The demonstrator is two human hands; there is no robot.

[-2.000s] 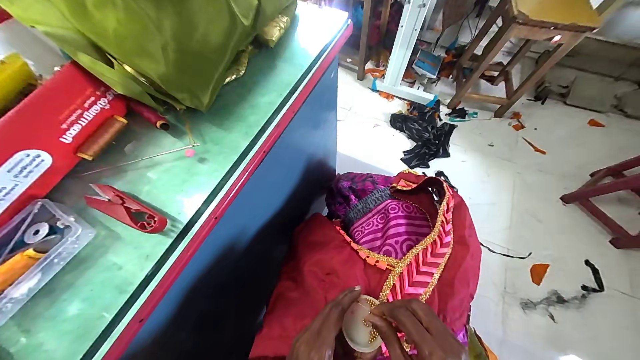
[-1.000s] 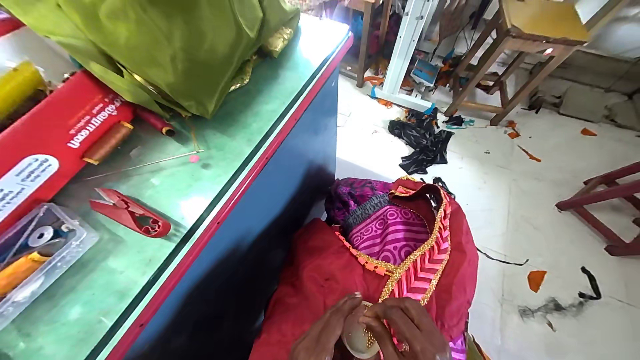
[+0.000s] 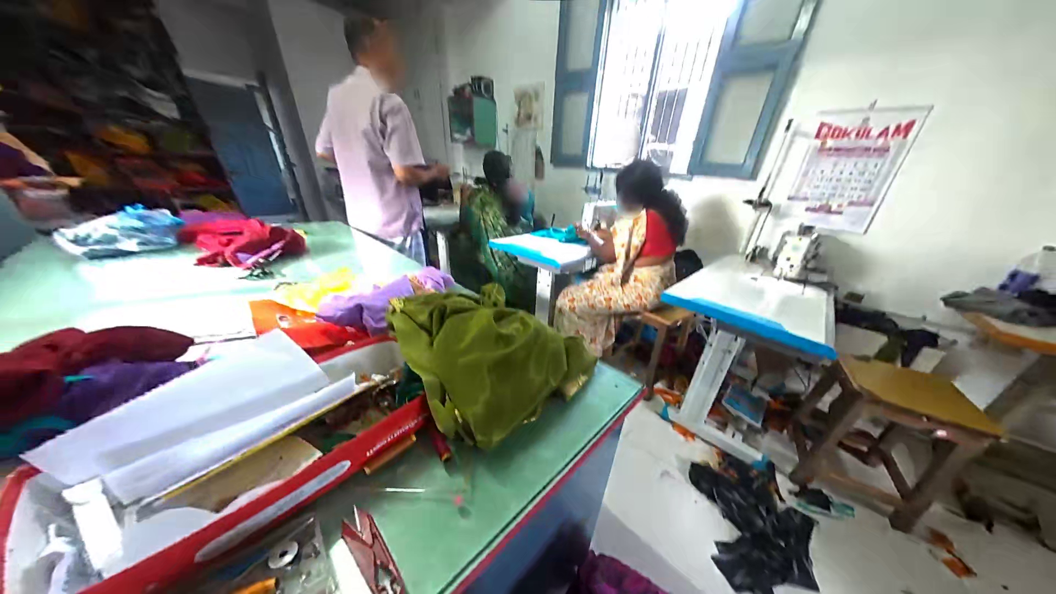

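Neither of my hands shows in the head view. A heap of olive-green cloth with gold edging [image 3: 495, 363] lies on the green tabletop [image 3: 487, 487] near its right corner. Beside it, at the left, is a red cardboard box [image 3: 313, 478] holding papers and loose bits. Red thread snips [image 3: 371, 549] lie at the bottom edge of the view, near a clear plastic case [image 3: 289, 549] with a bobbin in it. A needle with a pink head [image 3: 459, 500] rests on the tabletop. Only a purple edge of the garment [image 3: 615, 575] shows at the bottom.
One person stands beyond the table [image 3: 375, 157]; two others sit farther back, one at a sewing machine table [image 3: 544, 252]. Another sewing machine table [image 3: 751, 301] and a wooden stool [image 3: 916, 396] stand at the right. Black cloth scraps [image 3: 759, 520] lie on the floor.
The view has swung up and left to the room. My hands, which held a small round dish of gold beads over the red garment, are out of view.
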